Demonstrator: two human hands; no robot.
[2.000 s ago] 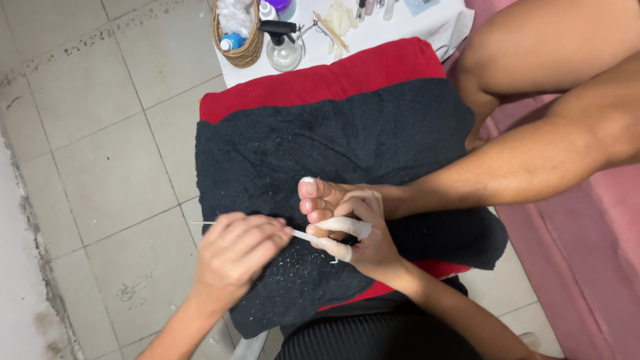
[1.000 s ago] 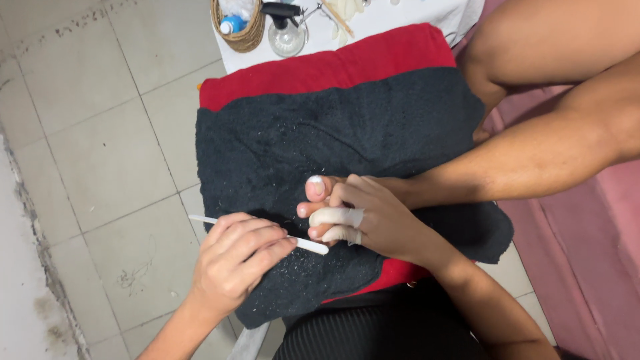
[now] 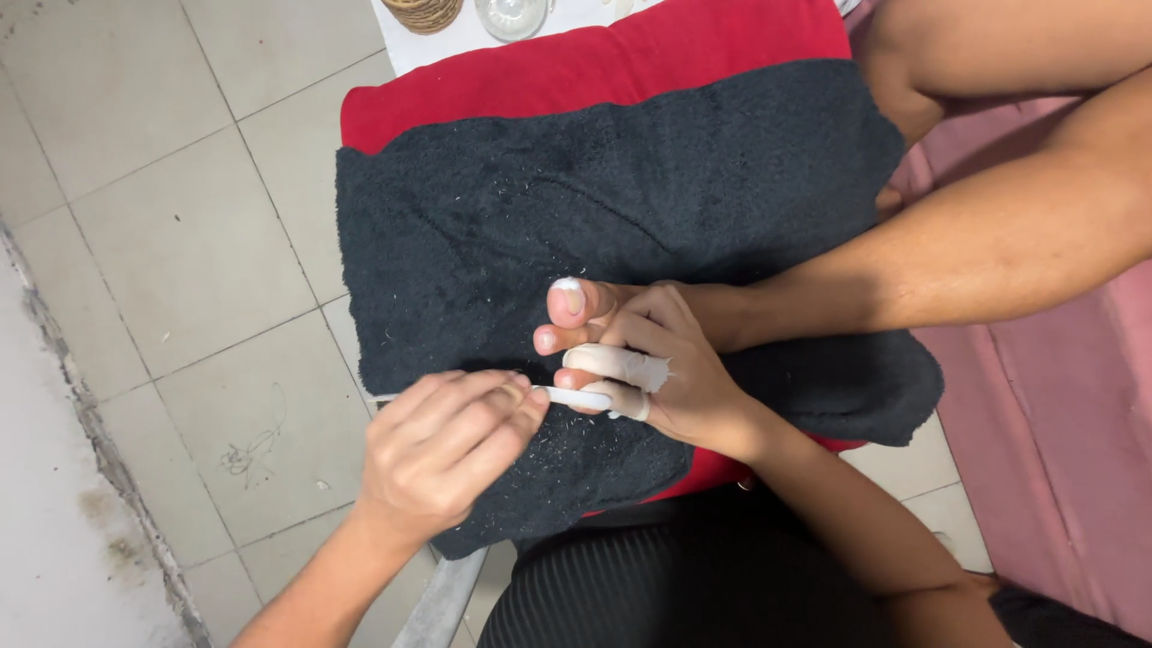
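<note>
My left hand (image 3: 436, 450) is closed around a white nail file (image 3: 579, 398), whose rounded end lies at the small toes of another person's foot (image 3: 720, 310). My right hand (image 3: 670, 369), with pale wraps on two fingers, grips that foot around its smaller toes. White material covers the tip of the big toe (image 3: 572, 301). Beneath the foot lies a dark towel (image 3: 558, 216) sprinkled with pale dust and small bits. The file's other end shows just left of my left hand. Fingers partly hide the smaller toes.
Under the dark towel is a red cushion or cloth (image 3: 594, 67). Beyond it, a wicker basket (image 3: 425, 13) and a clear glass container (image 3: 511, 16) stand on a white surface (image 3: 409, 52). Tiled floor (image 3: 189, 234) lies at the left, a pink padded seat (image 3: 1035, 405) at the right.
The file's rounded end, seen below the toes one second ago, now lies against the small toes. My right hand keeps hold of the foot. The view has shifted, showing less of the basket.
</note>
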